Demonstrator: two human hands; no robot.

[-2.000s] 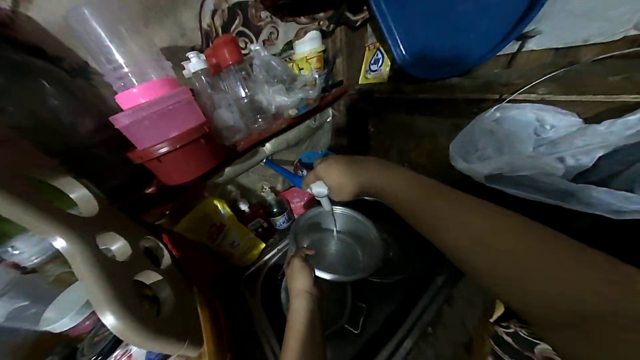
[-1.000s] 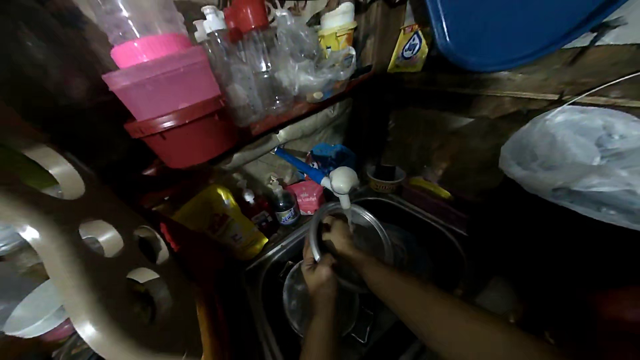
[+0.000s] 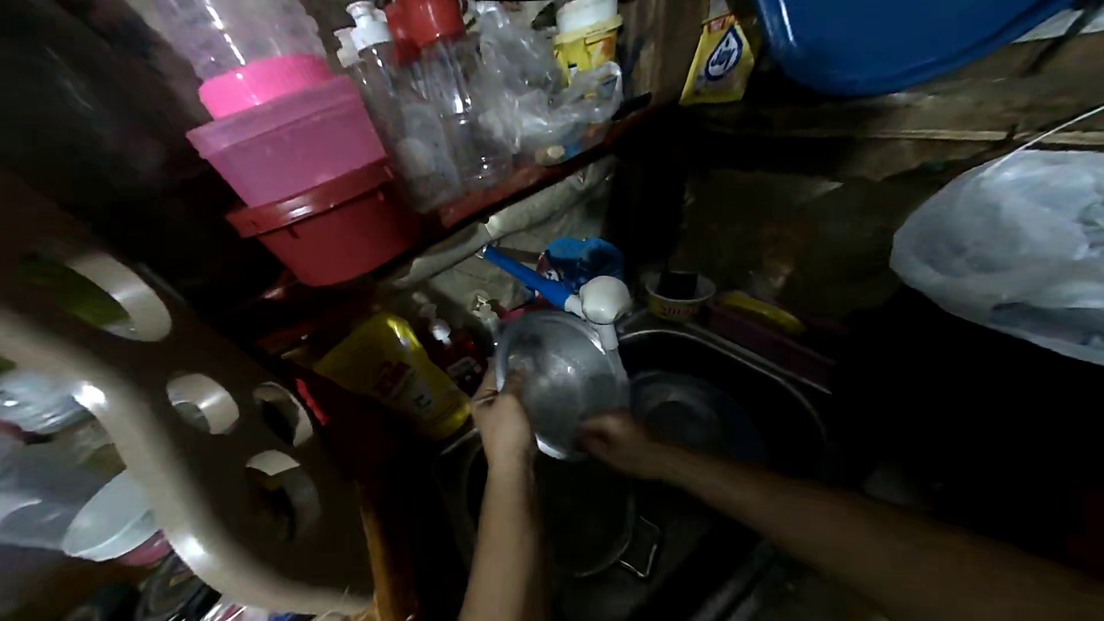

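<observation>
A round metal pot (image 3: 561, 375) is tilted over the sink (image 3: 811, 388), just below the white faucet (image 3: 605, 302) with its blue handle. My left hand (image 3: 504, 418) grips the pot's left rim, thumb on the inside. At the pot's lower right edge is my right hand (image 3: 619, 442), its fingers curled against the rim; it is blurred, and whether it grips the rim cannot be seen. Beneath the pot, a larger pot with a wire handle (image 3: 640, 548) sits in the dark basin. Another round dish (image 3: 681, 414) lies in the sink to the right.
Left of the sink stand a yellow liquid pouch (image 3: 401, 375) and small bottles. A shelf above holds a red tub (image 3: 332, 228), a pink tub (image 3: 293, 142) and clear bottles (image 3: 457, 129). A beige plastic rack (image 3: 129, 414) is at near left; a plastic bag (image 3: 1009, 241) hangs right.
My right hand has gone from the faucet into the pot, then to its lower right edge. My left hand stays on the pot, which now tilts with its inside facing me.
</observation>
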